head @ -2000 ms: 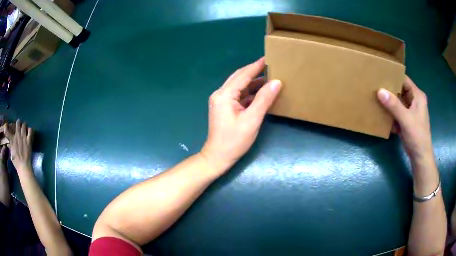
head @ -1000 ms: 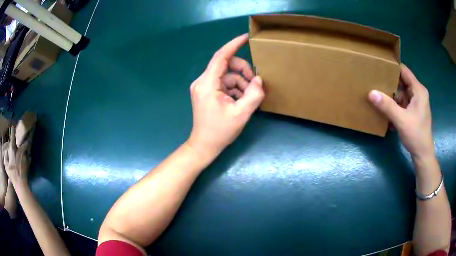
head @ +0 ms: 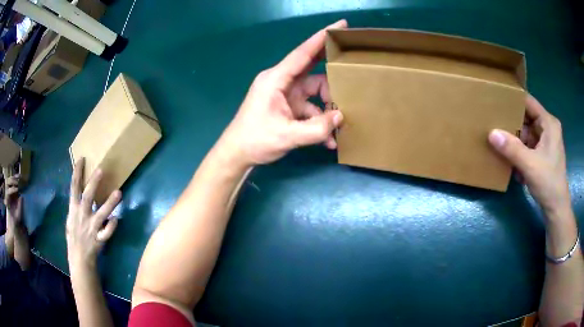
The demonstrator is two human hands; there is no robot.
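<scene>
A plain brown carton (head: 422, 124) is held up over the dark-green table, with a broad flat panel facing me and a shallow open-looking recess along its top edge. My left hand (head: 291, 115) is at its left end, thumb on the front edge and index finger up at the top left corner. My right hand (head: 535, 150) grips its right end, thumb on the front panel and fingers behind. What is inside the carton is hidden.
A co-worker's hand (head: 89, 217) touches a closed brown carton (head: 115, 137) on the green table (head: 211, 83) at the left. Another person's hand (head: 14, 204) is at the far left edge. Pale tubes (head: 77, 29) and a larger cardboard box (head: 57, 67) are at the upper left.
A closed carton with a co-worker's hand on it has come onto the table at the left. My left index finger has moved up to the carton's top corner. The held carton sits slightly lower.
</scene>
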